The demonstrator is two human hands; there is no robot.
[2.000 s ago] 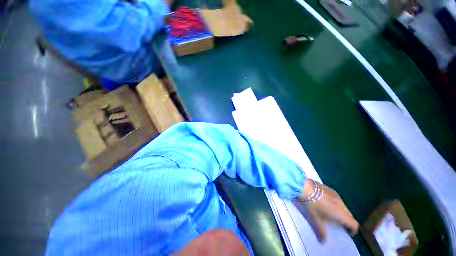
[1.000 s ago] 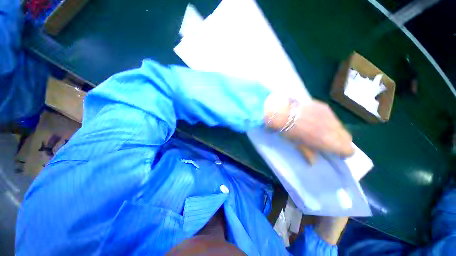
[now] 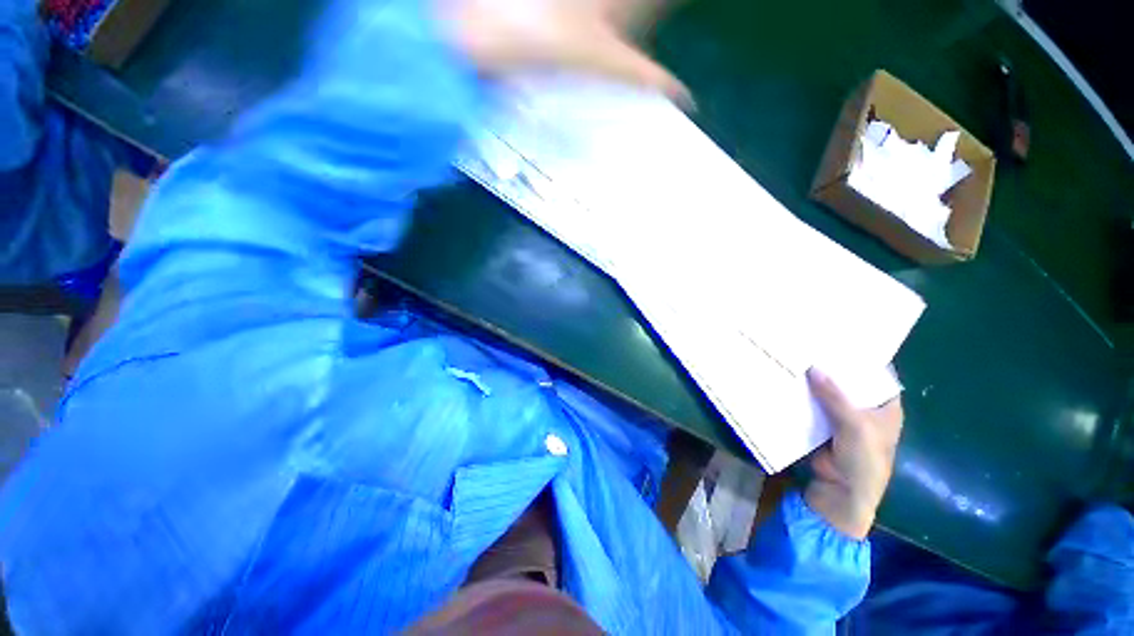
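Long flat white sheets (image 3: 734, 249) lie overlapping on the dark green surface, running from upper left to lower right. My right hand (image 3: 858, 450) holds their lower right end, with the thumb on top and the fingers partly hidden. My left hand (image 3: 560, 40) is blurred at the top edge of the picture, over the upper left end of the sheets. Its fingers are partly cut off or blurred, so I cannot tell if it grips the sheets.
A small open brown carton (image 3: 849, 186) with white pieces stands beyond the sheets. A small dark object (image 3: 1017, 118) lies to its right. A carton with red and blue parts (image 3: 118, 31) is at the upper left. Blue sleeves of other people show at both sides.
My left hand has moved from the lower right part of the sheets to their upper left end. My right hand has come into view on the near end, which has shifted.
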